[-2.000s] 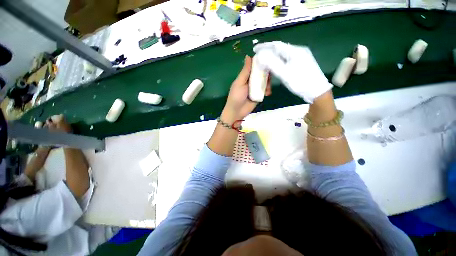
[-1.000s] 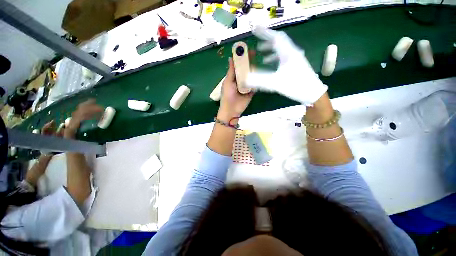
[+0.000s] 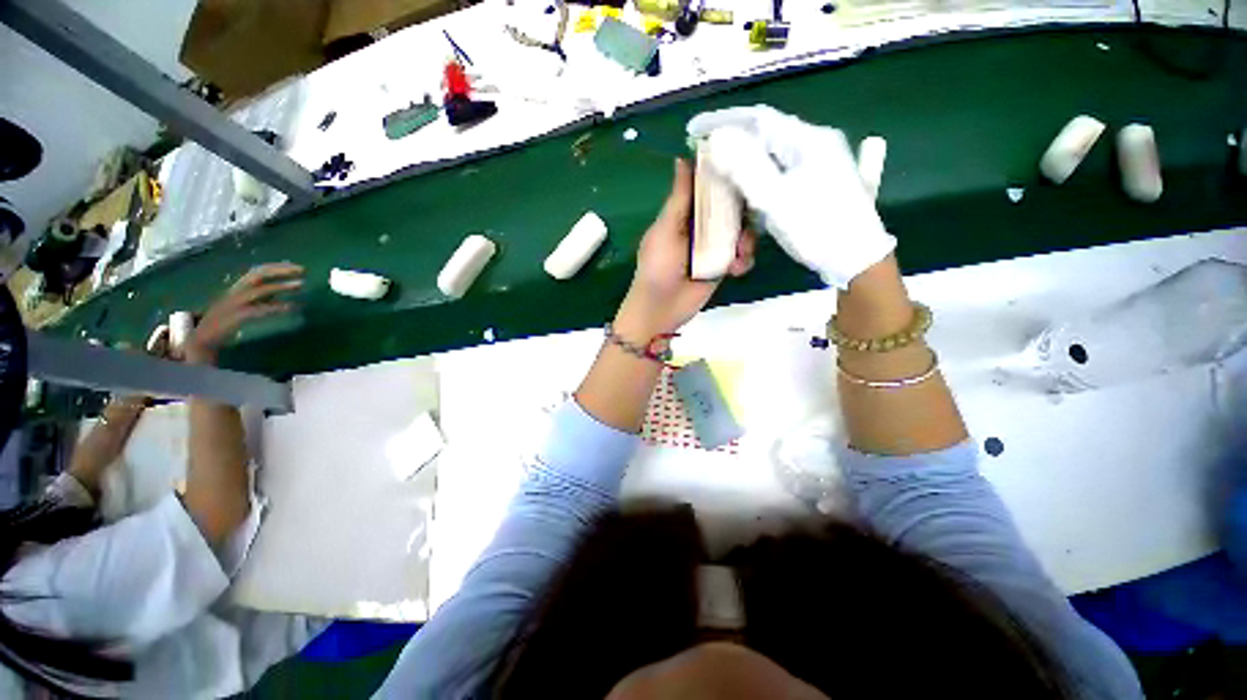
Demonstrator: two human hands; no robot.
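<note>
My bare left hand [image 3: 665,263] holds a cream-white plastic unit [image 3: 715,226] nearly upright above the green belt. My white-gloved right hand [image 3: 800,192] is on the unit's top end and right side, its fingers bent over it. The glove hides the unit's upper part. A grey-green pad [image 3: 707,402] lies on the dot sticker sheet [image 3: 669,420] on the white table, below my wrists.
The conveyor belt [image 3: 985,151] carries several units, such as one left of my hands [image 3: 576,246]. A coworker's hand [image 3: 242,309] reaches over the belt at left. A clear plastic bottle [image 3: 1162,328] lies at right. Tools [image 3: 461,96] lie across the belt.
My right hand, open and apart from the unit a second ago, is back on it. The held unit has turned, so its dark round spot no longer shows. Units on the belt have shifted.
</note>
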